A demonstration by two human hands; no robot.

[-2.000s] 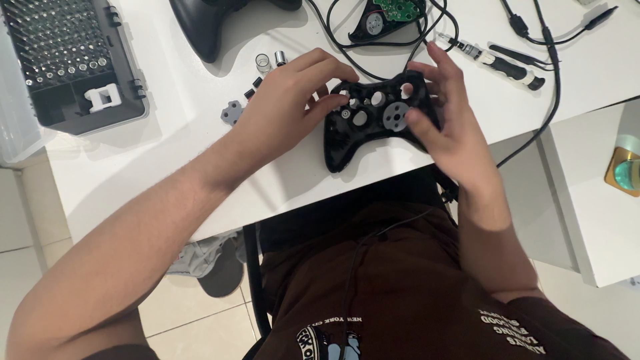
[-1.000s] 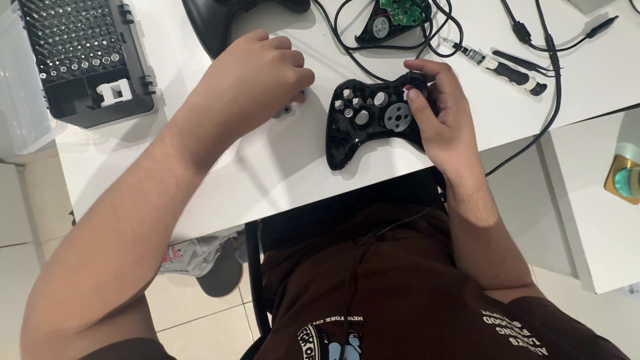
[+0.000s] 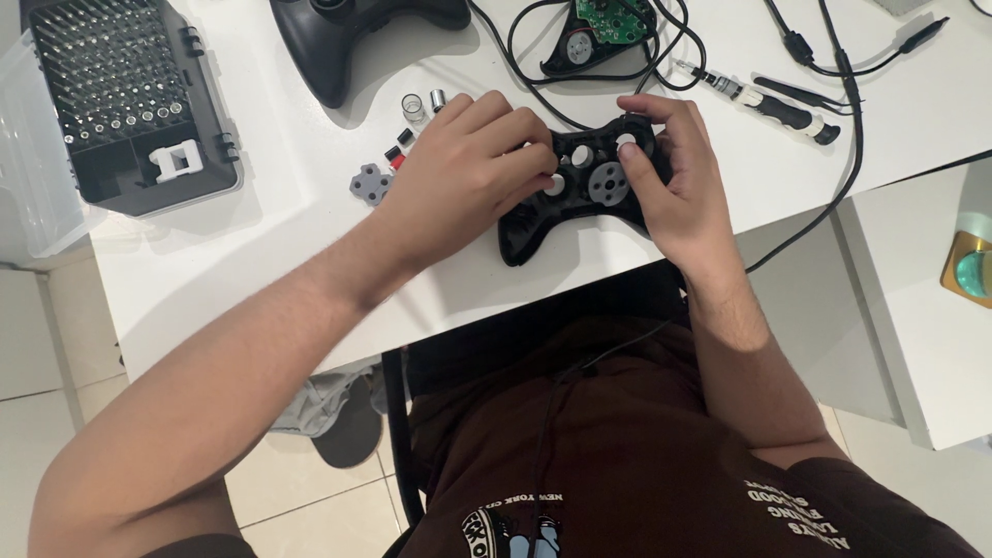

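Observation:
The front shell of a black game controller (image 3: 577, 215), inner side up, sits over the table's near edge. My right hand (image 3: 682, 170) grips its right end, thumb on a white part. The fingertips of my left hand (image 3: 480, 167) touch the left side of the shell beside a white round button part; whether they pinch anything is hidden. A grey directional pad piece (image 3: 608, 184) is seated in the shell. Left of my left hand lie a grey rubber pad (image 3: 372, 184), small black and red buttons (image 3: 397, 161), a clear ring (image 3: 412, 107) and a metal cylinder (image 3: 438, 99).
An open bit case (image 3: 136, 101) stands at the left. Beyond the hands are another black controller shell (image 3: 333, 46) and a shell half with a green circuit board (image 3: 612, 19) among black cables. A precision screwdriver (image 3: 775, 108) and black tweezers (image 3: 798, 93) lie at the right.
My left hand was on the shell, moved left to the small parts, and is now back at the shell. My right hand keeps holding the shell's right end.

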